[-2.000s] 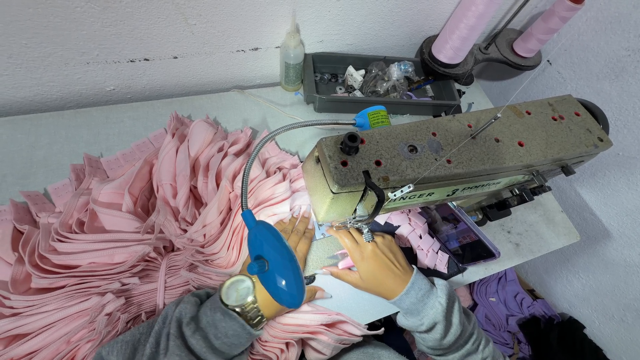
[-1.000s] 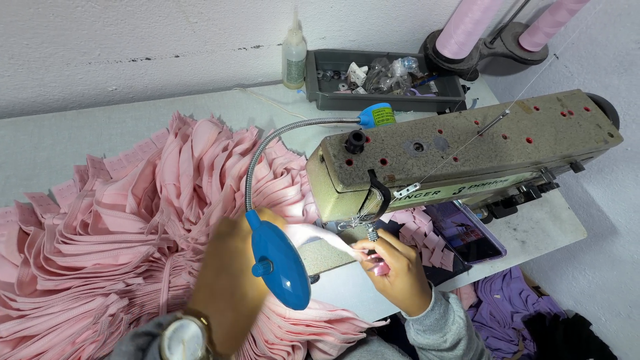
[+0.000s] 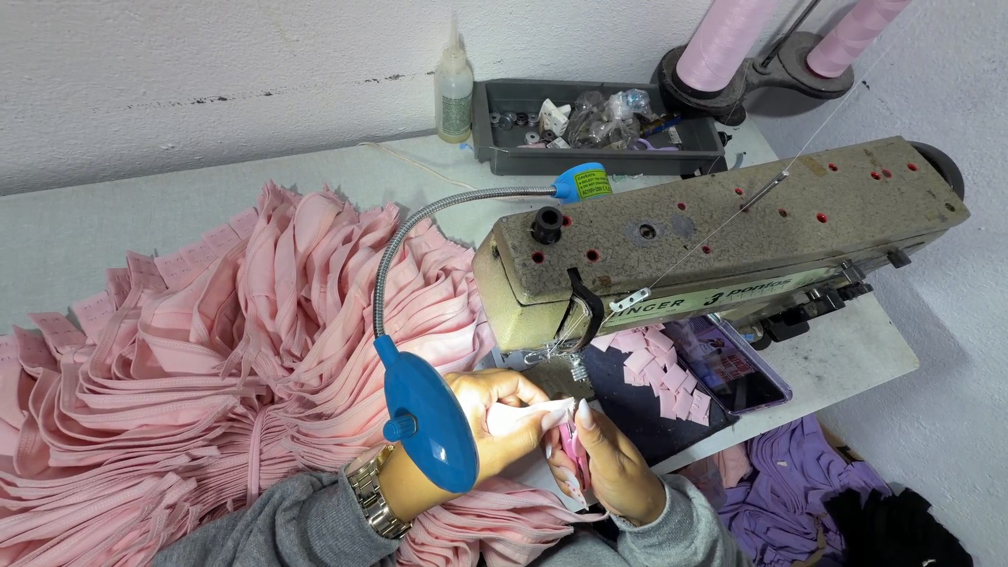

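My left hand (image 3: 496, 417), partly hidden by a blue lamp head (image 3: 429, 421), grips the end of a pale pink fabric strip (image 3: 524, 415) in front of the sewing machine (image 3: 709, 228). Close beside it, my right hand (image 3: 610, 465) holds a small pink tool (image 3: 575, 453), perhaps thread snips, at the strip's end. Its blades are hard to make out. The needle area lies just beyond my hands, under the machine's head. A large heap of pink fabric strips (image 3: 236, 354) spreads to the left, tied round with a strip.
Small pink fabric pieces (image 3: 665, 370) lie beside a smartphone (image 3: 724, 362). Behind the machine are a grey tray (image 3: 598, 161) of bobbins and bags, a plastic bottle (image 3: 454, 98) and pink thread cones (image 3: 720, 47). Purple fabric (image 3: 787, 488) sits below the table's right edge.
My left hand has come back from the left to meet my right hand at the strip's end. Two seconds ago both hands were at the needle area.
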